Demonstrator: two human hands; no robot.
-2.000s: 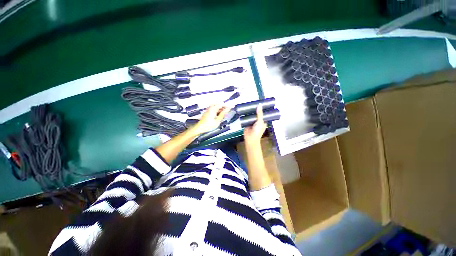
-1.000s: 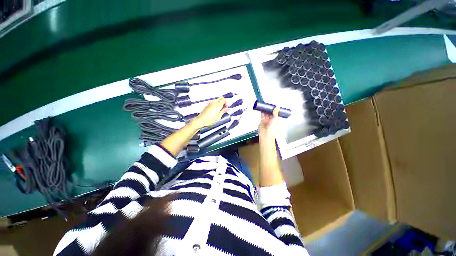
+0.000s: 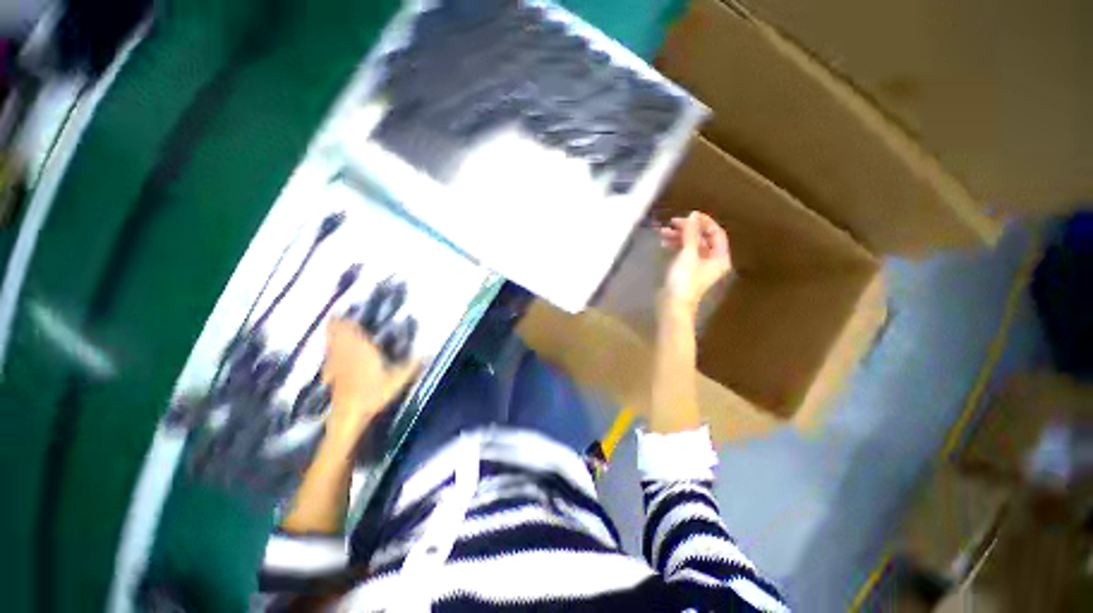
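The view is blurred. Black tubular housings (image 3: 515,90) fill much of the white tray (image 3: 545,228). Cords (image 3: 258,419) lie on the white board (image 3: 270,269) beside it, their dark thicker ends towards the tray. My left hand (image 3: 363,374) is over the cords at the near side of the board; blur hides whether its fingers grip one. My right hand (image 3: 698,258) is raised over the open carton, off the tray's near corner, with fingers loosely curled and no object visible in it.
The open brown carton (image 3: 779,323) stands beside the tray, with large flaps (image 3: 827,132) at upper right. A pale sheet (image 3: 632,284) shows at the carton's near side. The green belt (image 3: 108,287) with white edging runs along the left. Grey floor with yellow lines is at lower right.
The view has swung to the right, so bench and tray appear tilted. The tube that my right hand held is no longer visible in it, and that hand is now over the carton.
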